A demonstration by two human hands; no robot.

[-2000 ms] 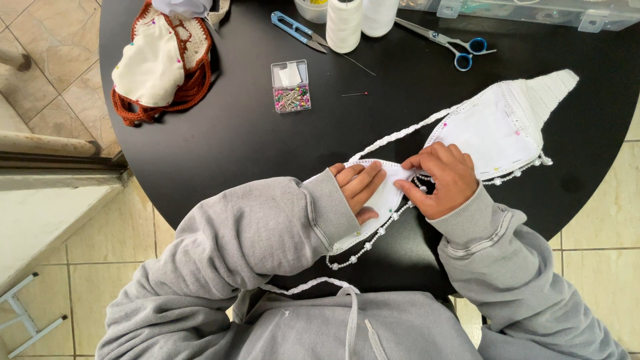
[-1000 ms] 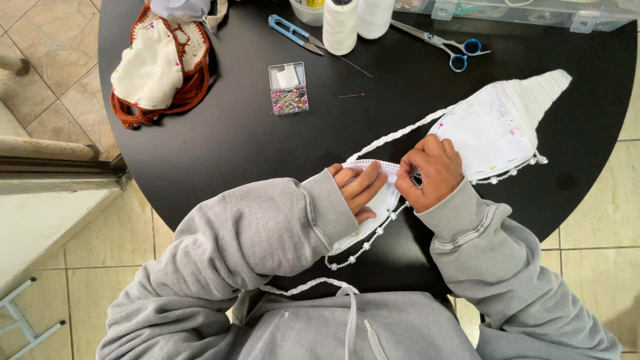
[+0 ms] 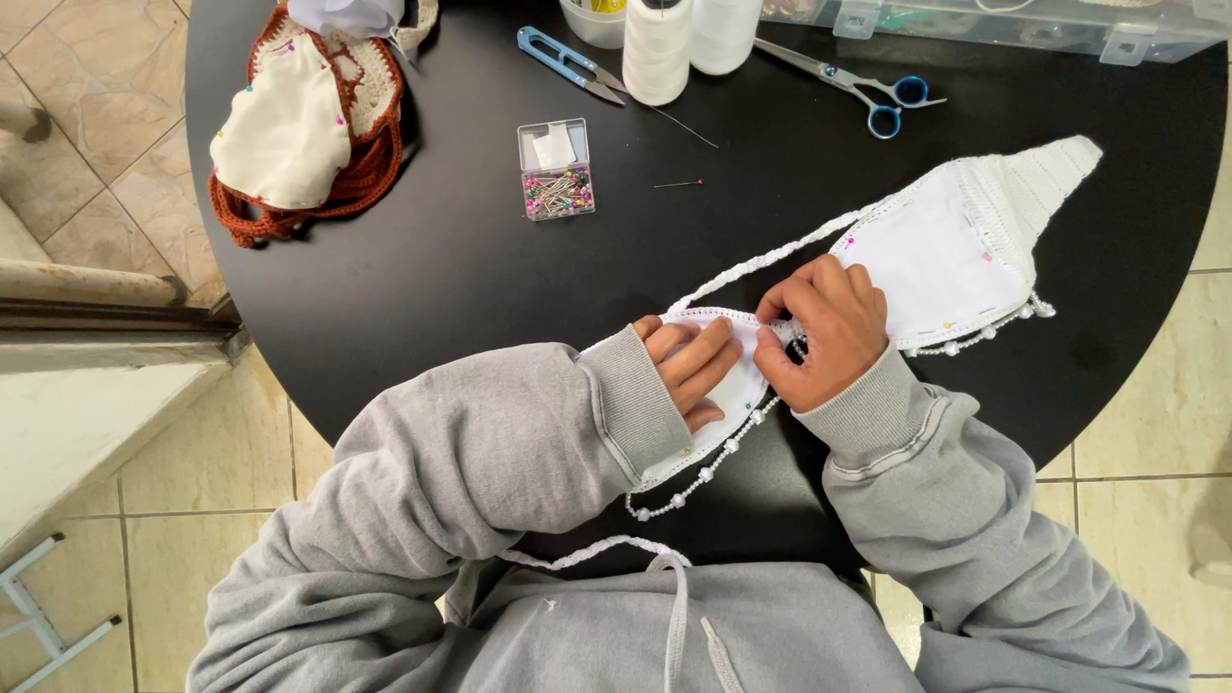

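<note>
A white crocheted bikini top with white lining fabric (image 3: pixel 924 250) lies at the table's right, coloured pins along its edges and a string of white beads (image 3: pixel 707 474) along the lower side. My left hand (image 3: pixel 691 366) lies with spread fingers on the lining of the nearer cup, pressing it down. At that cup's right corner, my right hand (image 3: pixel 826 327) pinches the edge between thumb and index finger. Whether a pin is between those fingertips cannot be seen. A red-headed pin (image 3: pixel 681 183) lies alone on the table, right of an open clear box of pins (image 3: pixel 558 192).
Blue thread snips (image 3: pixel 568 64), white thread cones (image 3: pixel 658 53), scissors (image 3: pixel 852 85) and a clear plastic organizer (image 3: pixel 1011 34) stand or lie along the back of the black round table (image 3: pixel 433 260). A rust-brown crocheted piece with cream lining (image 3: pixel 284 125) is at the back left.
My right hand turned so its fingers curled down at the cup's corner, then turned back to a thumb-and-finger pinch there. My left hand has stayed on the lining.
</note>
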